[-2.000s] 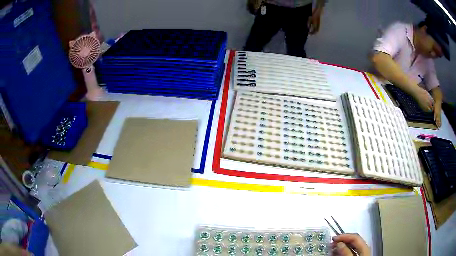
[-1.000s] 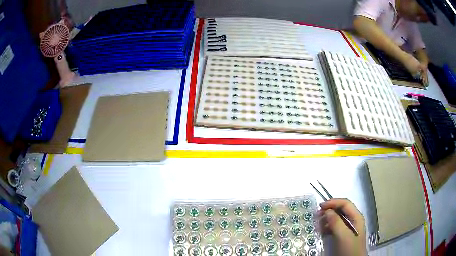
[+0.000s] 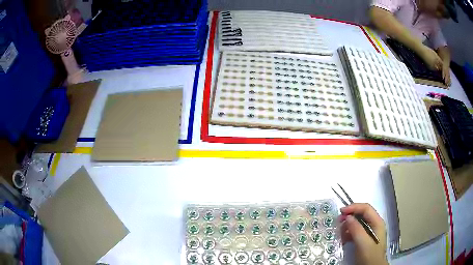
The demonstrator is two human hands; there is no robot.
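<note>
A clear blister tray [image 3: 265, 205] lies at the bottom centre, cut off by the lower edge. Its round pockets hold small green-centred round components [image 3: 224, 213]; a few pockets in the first and third rows look empty. My right hand [image 3: 364, 233] is at the tray's right edge and holds metal tweezers [image 3: 358, 215]. The tweezer tips point up and left, apart, with nothing between them, over the white tabletop. My left hand is not in view.
Cardboard-topped tray stack [image 3: 420, 204] at right; askew cardboard sheet [image 3: 83, 220] and blue basket [image 3: 33, 243] at left. Beyond are a cardboard square [image 3: 137, 124], cream trays [image 3: 285, 93], blue tray stack [image 3: 145, 41], parts bin [image 3: 49, 116] and pink fan [image 3: 62, 39]. A coworker's arms [image 3: 409, 39] show upper right.
The camera view has tilted down, so more of the blister tray shows. My right hand still holds the tweezers beside the tray. The person standing at the back has left the view.
</note>
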